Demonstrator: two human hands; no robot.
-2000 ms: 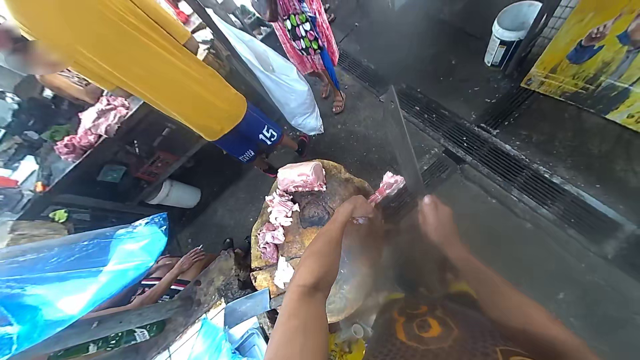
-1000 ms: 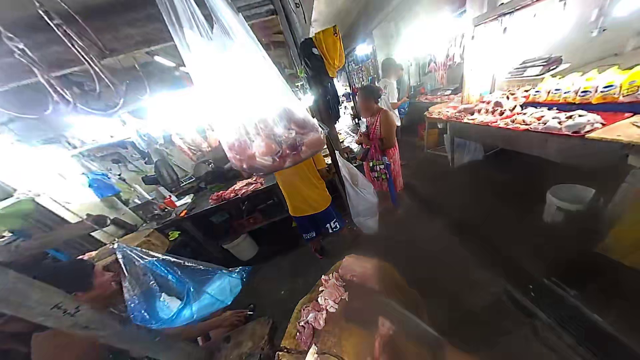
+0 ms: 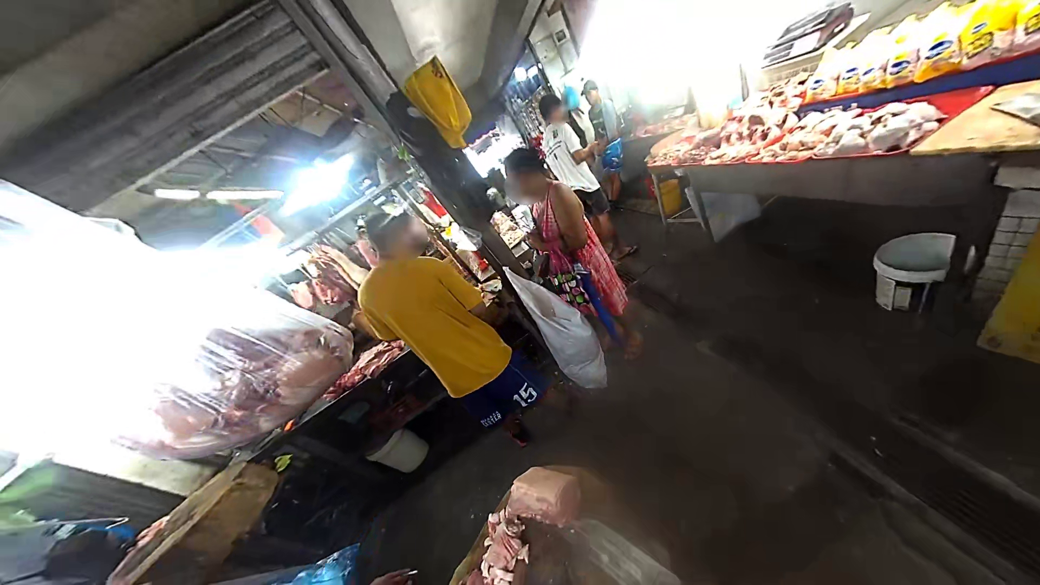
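Neither my left hand nor my right hand shows in the head view now. At the bottom centre, a large block of pale pink meat (image 3: pixel 546 496) sits on the far edge of a wooden chopping block (image 3: pixel 475 552). Smaller cut pieces of meat (image 3: pixel 504 551) lie beside it, toward the bottom edge. A blurred, pale blade-like shape (image 3: pixel 621 554) crosses the right side of the block; what holds it is out of view.
A clear plastic bag of meat (image 3: pixel 244 382) hangs at the left. A person in a yellow shirt (image 3: pixel 435 325) stands beyond the block, near a white sack (image 3: pixel 561 329). Meat trays (image 3: pixel 861 130) cover a counter at the right, above a white bucket (image 3: pixel 914 268).
The view has swung up from the block to the market aisle. Both hands showed over the block two seconds ago, the right with a long blade; now they are out of view.
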